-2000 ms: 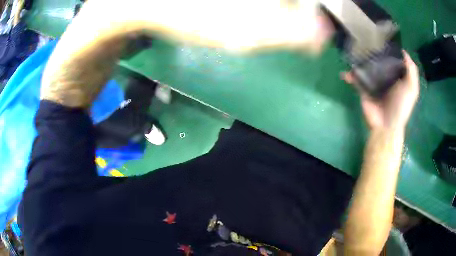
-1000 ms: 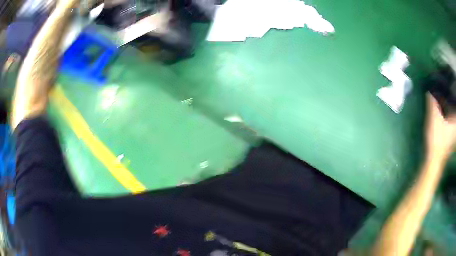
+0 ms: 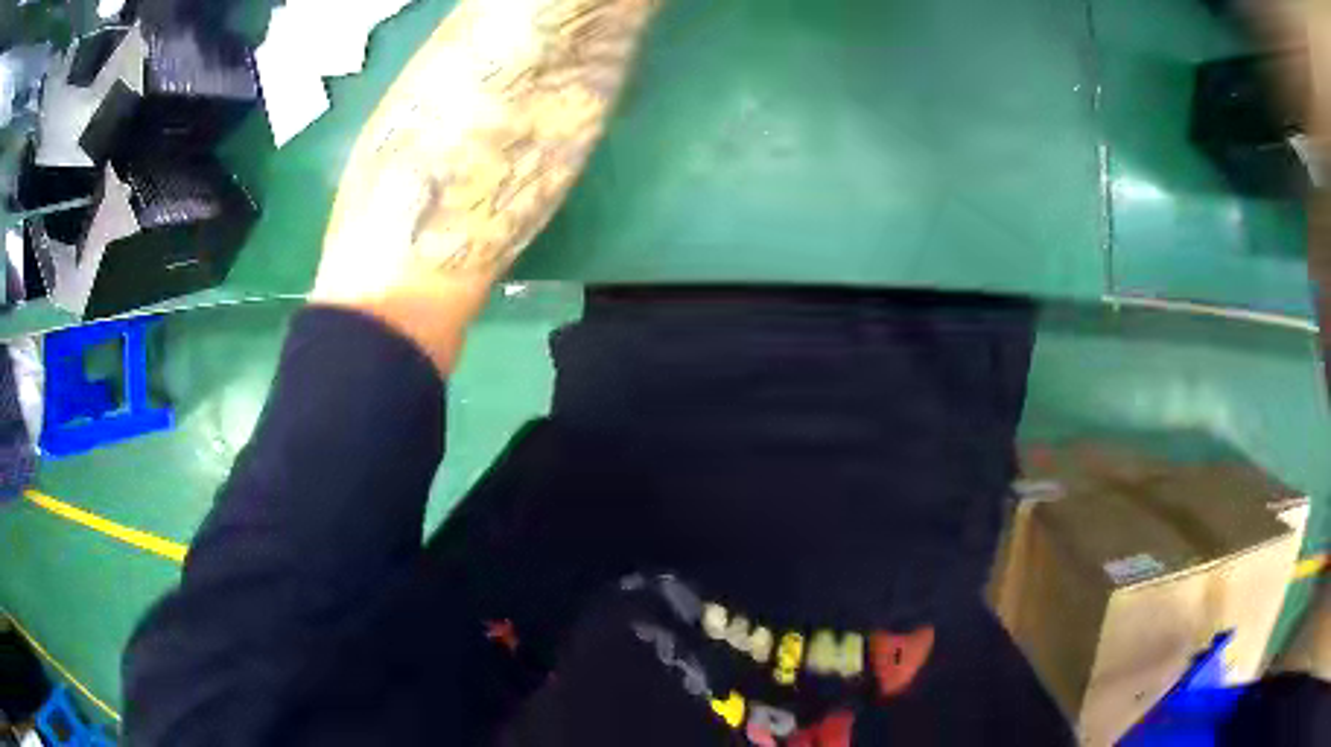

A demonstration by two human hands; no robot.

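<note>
My left forearm point(image 3: 482, 161) reaches up across the bench, and my left hand is cut off by the top edge. A blurred, cut-off part of my right hand or forearm point(image 3: 1299, 51) shows at the top right; its fingers and anything in them cannot be made out. A black box point(image 3: 1233, 124) sits on the bench beside it. Open black boxes point(image 3: 183, 241) with pale flaps stand at the far left of the bench. White paper leaflets point(image 3: 302, 66) lie right of them, partly cut off at the top.
The green bench point(image 3: 861, 175) spans the upper view, with a seam towards the right. A blue stool point(image 3: 139, 387) stands on the floor at left, near a yellow line. A brown carton point(image 3: 1168, 504) with a white label stands at lower right, with something blue point(image 3: 1204, 693) in front of it.
The view has swung left and levelled, bringing the open boxes and carton into sight. The black item earlier in my right hand can no longer be made out there.
</note>
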